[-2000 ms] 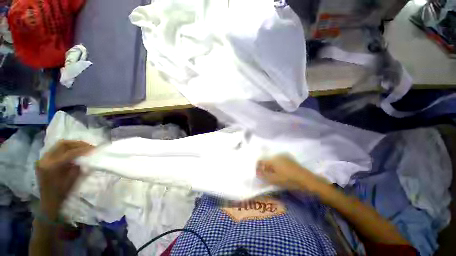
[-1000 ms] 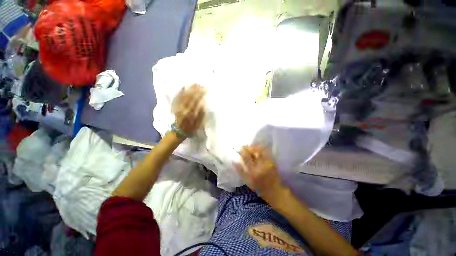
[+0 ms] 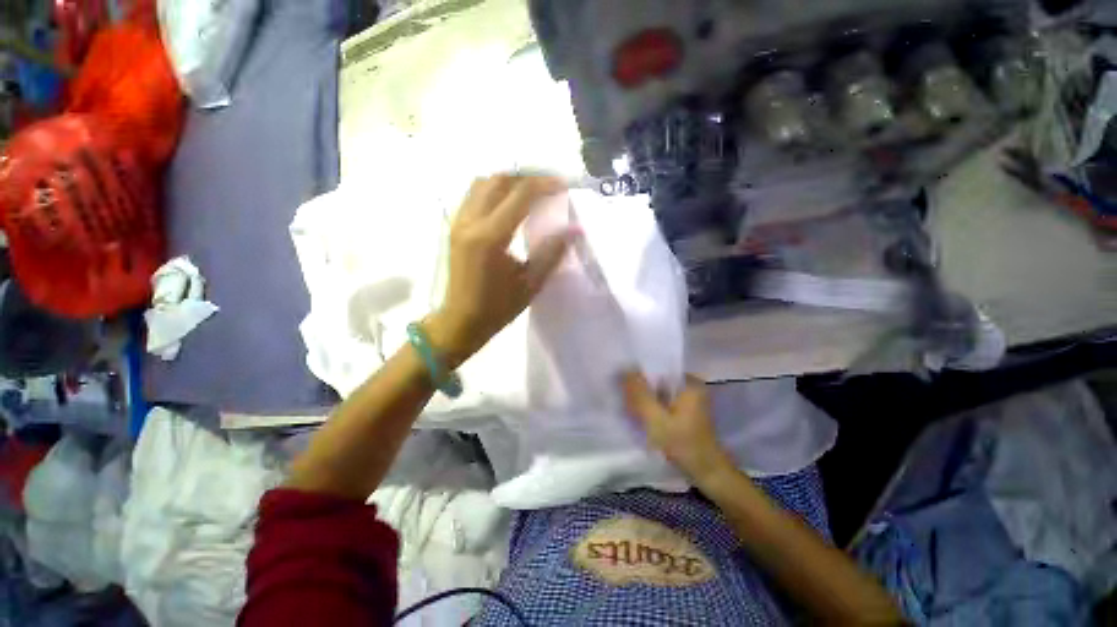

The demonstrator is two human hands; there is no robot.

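Observation:
A white garment piece (image 3: 588, 331) lies over the machine table and hangs over its front edge towards my lap. Its left part is overexposed. The overlock machine (image 3: 759, 110), with a red oval badge and round knobs, stands at the right of the cloth. My left hand (image 3: 502, 251) is on the cloth close to the presser foot area (image 3: 622, 181), fingers bent over a fold. My right hand (image 3: 671, 423) grips the cloth lower down, near the table's front edge; its fingertips are blurred.
Red-orange plastic bags (image 3: 86, 202) and a crumpled white scrap (image 3: 179, 306) are at the left, by a grey-blue panel (image 3: 251, 233). White heaps (image 3: 196, 502) lie below the table at the left. Light-blue and white pieces (image 3: 1004, 514) are at the lower right.
The white cloth, first stretched between my hands over my lap, now lies on the table at the machine. My left hand has moved up to the presser foot area. The view has shifted.

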